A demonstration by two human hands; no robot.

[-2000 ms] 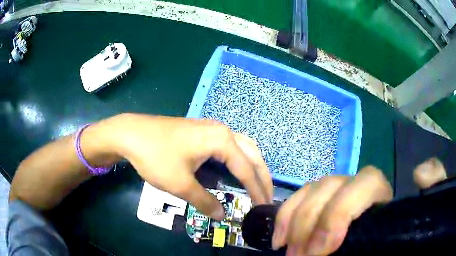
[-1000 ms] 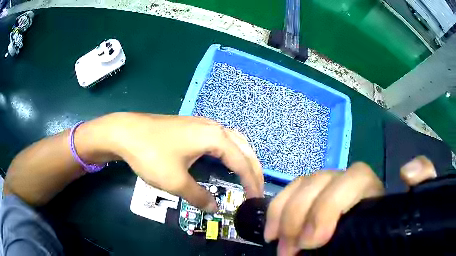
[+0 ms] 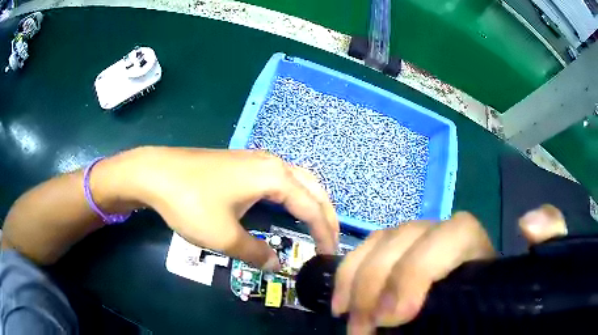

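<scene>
My right hand is wrapped around a thick black electric screwdriver; its front end is over the unit at the bottom centre. My left hand, with a purple wristband, arches over the same unit with thumb and fingers apart, thumb tip at the circuit board. Whether its fingertips hold anything small cannot be told. The green board has a yellow block and round capacitors, with metal contacts beside it. A white fixture shows to the left of the board. The screwdriver's tip is hidden.
A blue tray full of small silver screws lies behind my hands. A white plug housing, pins up, lies at the upper left. A bundled cable is at the far left corner. A black mat is on the right, a pale edge rail behind.
The view has shifted slightly, so the tray, housing and unit appear a little further left and up. Both hands keep nearly the same pose over the unit.
</scene>
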